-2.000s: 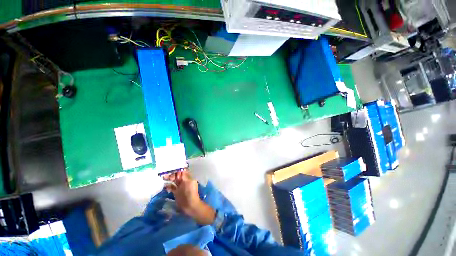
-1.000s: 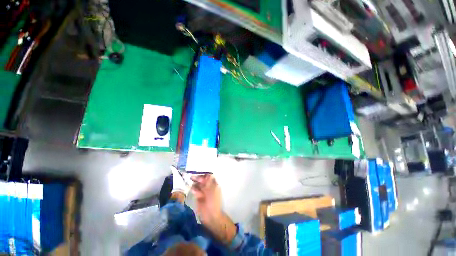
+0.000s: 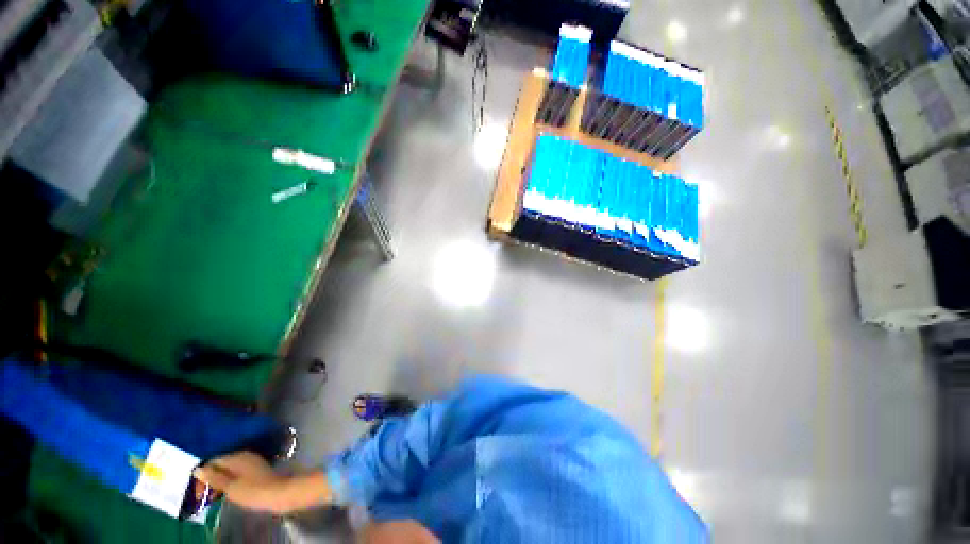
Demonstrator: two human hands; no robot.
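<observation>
A long blue power module [image 3: 80,432] lies at the lower left on the green bench mat, with a white label [image 3: 165,478] and yellow strip near its front end. A dark blue surface lies along its far side; I cannot tell whether it is the same module. My bare right hand [image 3: 250,480] is at the module's front end with its fingers curled on it. The fingertips are partly hidden. My left hand is not in view. A black cord with a bulky connector [image 3: 207,357] lies on the mat beyond the module.
The green bench [image 3: 229,250] holds a white strip [image 3: 303,160], a thin white pen [image 3: 290,192] and a dark blue case [image 3: 261,37]. Rows of blue modules [image 3: 612,197] stand on a tan base [image 3: 505,202] on the floor. A white cabinet [image 3: 899,287] stands at the right.
The view has swung right, bringing the floor modules to the upper middle and the held module to the lower left. The gloved left hand has left the view; the right hand remains at the module's end.
</observation>
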